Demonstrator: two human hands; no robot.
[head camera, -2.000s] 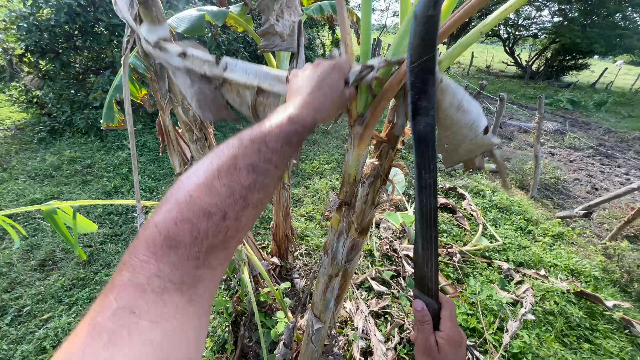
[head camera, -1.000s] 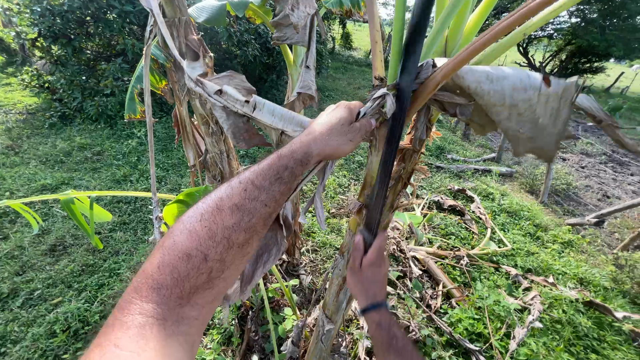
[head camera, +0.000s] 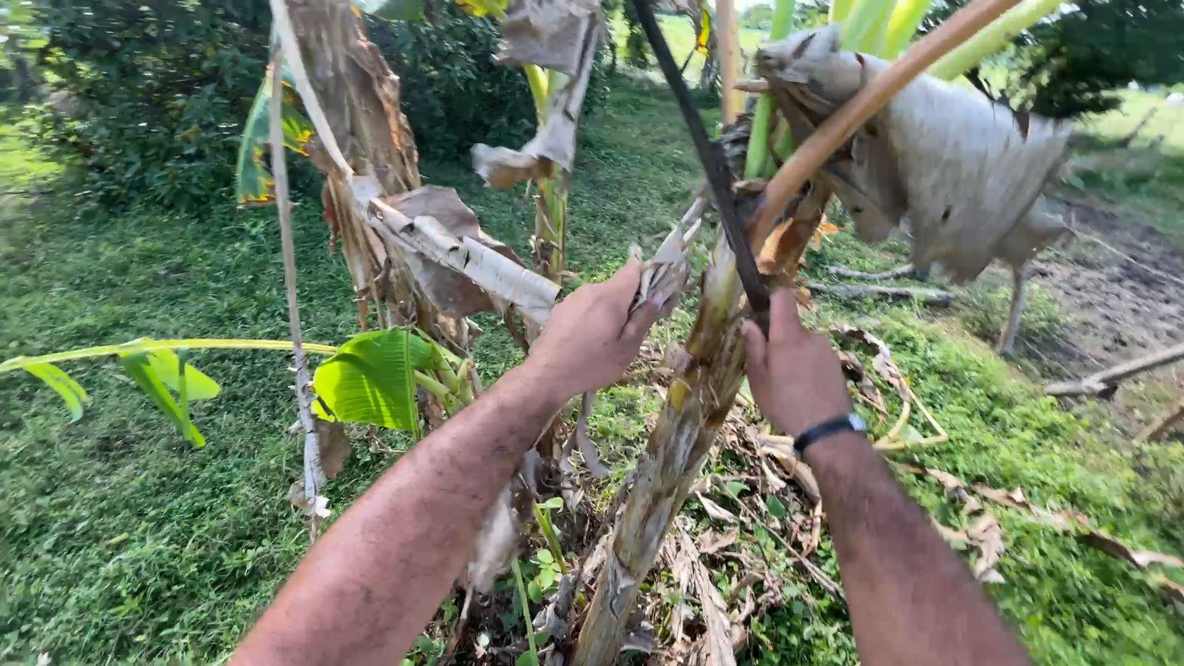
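My left hand (head camera: 597, 328) grips a bunched dry banana leaf (head camera: 671, 264) just left of a banana plant's stem (head camera: 666, 453). My right hand (head camera: 797, 370), with a dark band at the wrist, holds a machete by its lower end; its handle is hidden in the fist. The machete's dark blade (head camera: 708, 148) slants up and left across the front of the stem's top, where the leaf stalks part. A brown leaf stalk (head camera: 879, 92) rises to the right, beside a large dry hanging leaf (head camera: 971, 176).
Another banana stem with dry sheaths (head camera: 361, 120) stands at the left, near a green leaf (head camera: 370, 379) on a long stalk. Dry leaf litter (head camera: 694, 592) lies around the stem's foot. Fallen branches (head camera: 1119, 372) rest on bare soil at the right.
My right hand has risen from low at the right to beside the stem, and the machete has tilted from upright to leaning left. My left hand has come down, holding dry leaf.
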